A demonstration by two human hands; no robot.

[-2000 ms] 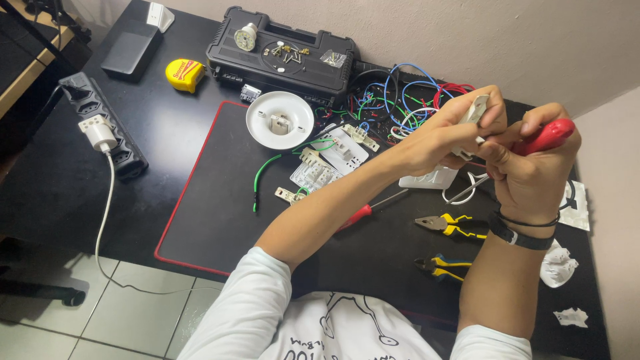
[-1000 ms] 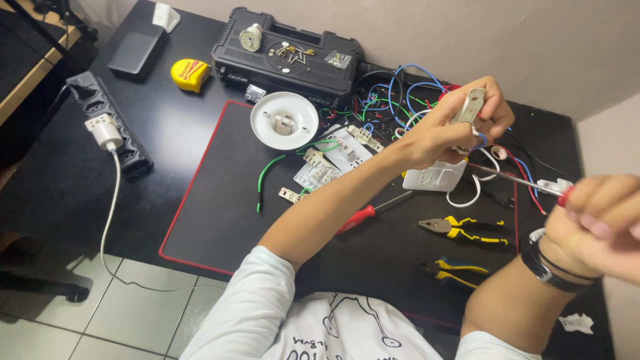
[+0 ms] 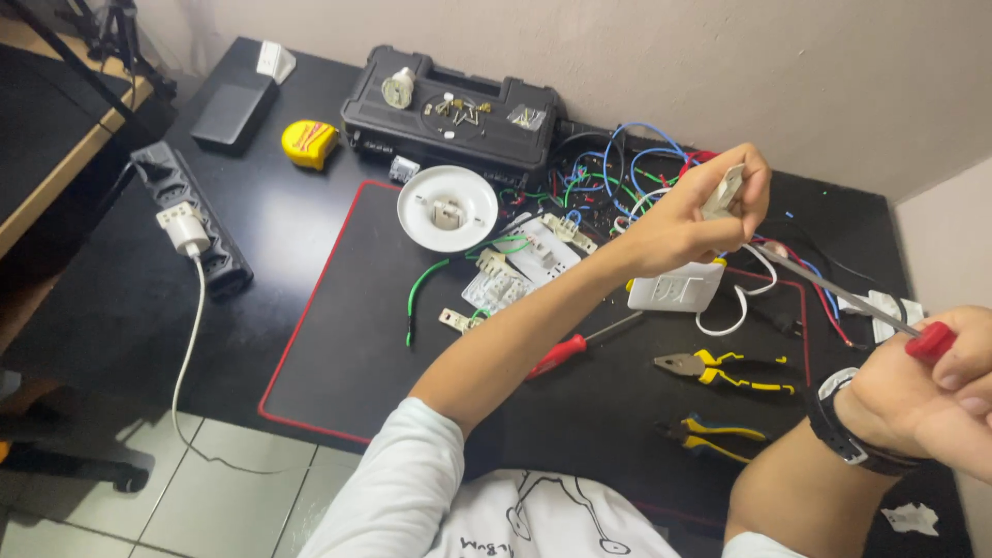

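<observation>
My left hand (image 3: 701,217) is closed around a pale socket module with a metal strap (image 3: 727,190), above the cluster of wires. At the right, my right hand (image 3: 942,387) grips the red handle of a screwdriver (image 3: 876,306). The screwdriver's long shaft points toward the underside of my left hand; my fingers hide its tip. Below my left hand lies a white outlet with its cover plate (image 3: 676,287). A second red-handled screwdriver (image 3: 562,355) lies on the mat under my left forearm. Combination pliers (image 3: 721,370) and cutting pliers (image 3: 717,438) lie between my arms.
A black tool case (image 3: 457,116) bears a bulb and small metal parts. Before it are a white round lamp holder (image 3: 447,209), outlet parts (image 3: 500,283) and a green wire (image 3: 422,294). A yellow tape measure (image 3: 308,144) and a power strip (image 3: 194,225) lie left; coloured wires (image 3: 635,170) lie behind.
My right hand was close against my left two seconds ago and has moved away to the right with the screwdriver, uncovering its shaft. My left hand still holds the module.
</observation>
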